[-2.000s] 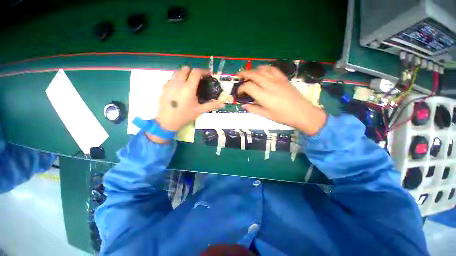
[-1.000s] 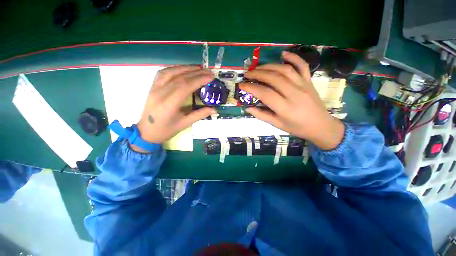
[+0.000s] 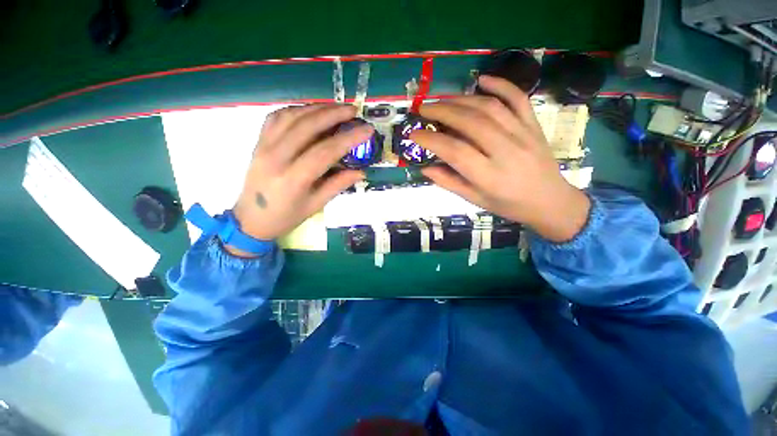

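Observation:
Two round smartwatch units lie side by side on the taped test fixture (image 3: 388, 115). The left smartwatch unit (image 3: 364, 146) has a lit blue and white screen. The right smartwatch unit (image 3: 417, 141) shows a lit watch face with white marks. My left hand (image 3: 298, 166) has its fingers and thumb around the left unit. My right hand (image 3: 503, 162) has its fingers and thumb around the right unit. The fingers partly cover both units and the fixture. A blue wrist strap (image 3: 228, 232) is on my left wrist.
A white strip (image 3: 392, 207) and a row of black modules (image 3: 443, 234) lie nearer my body. A white sheet (image 3: 209, 153), a dark watch unit (image 3: 157, 209) and a slanted white piece (image 3: 85, 213) are left. Two dark round units lie beyond my right hand. Wires and a foam tray (image 3: 724, 255) are right.
The two units, dark two seconds ago, now have lit screens, and their displays differ from one second ago. The view has shifted. Both hands stay on the units.

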